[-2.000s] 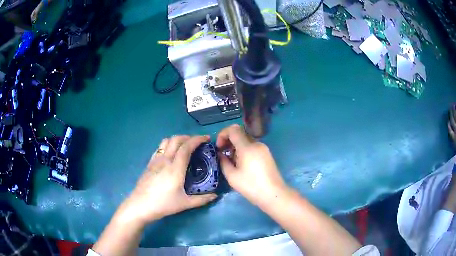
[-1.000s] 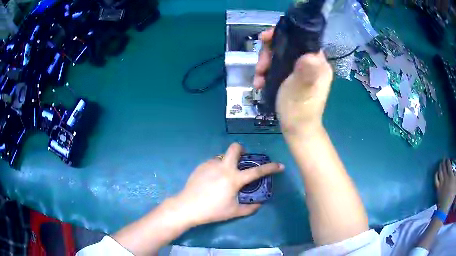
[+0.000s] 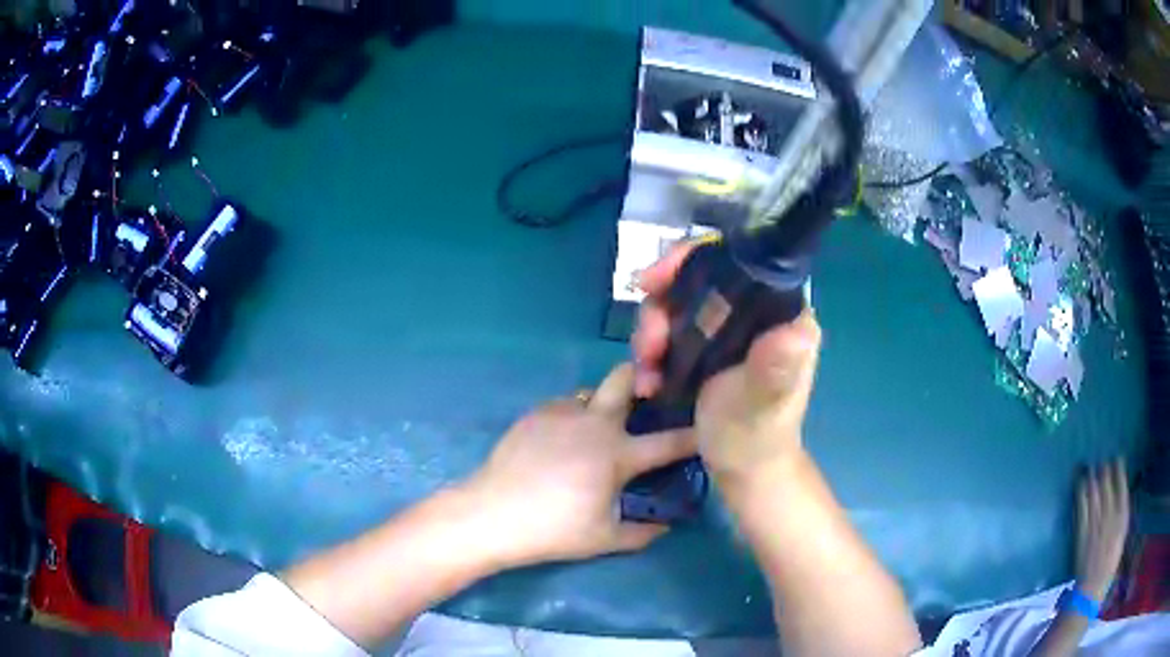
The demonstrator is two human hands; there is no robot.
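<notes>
A black speaker housing [image 3: 662,498] lies on the green mat in front of me, partly hidden by my fingers and the tool. My left hand [image 3: 565,475] holds the housing from its left side, with a finger reaching across its top. My right hand [image 3: 751,398] is closed around the dark electric screwdriver [image 3: 725,321], which has a small orange-brown patch. The screwdriver's lower end is over the housing; its tip is hidden, so contact with a screw cannot be seen.
The silver-white screw feeder [image 3: 719,141] stands just behind my right hand, a black cord at its left. Black speaker units [image 3: 167,315] are heaped at left. Circuit boards [image 3: 1026,282] and a clear plastic bag [image 3: 943,96] lie at right. Another person's hand [image 3: 1101,526] rests at the right edge.
Since one second ago my right hand has brought the screwdriver down from over the feeder onto the housing. My left hand stays on the housing. Earlier, my right fingers were at the housing without the screwdriver.
</notes>
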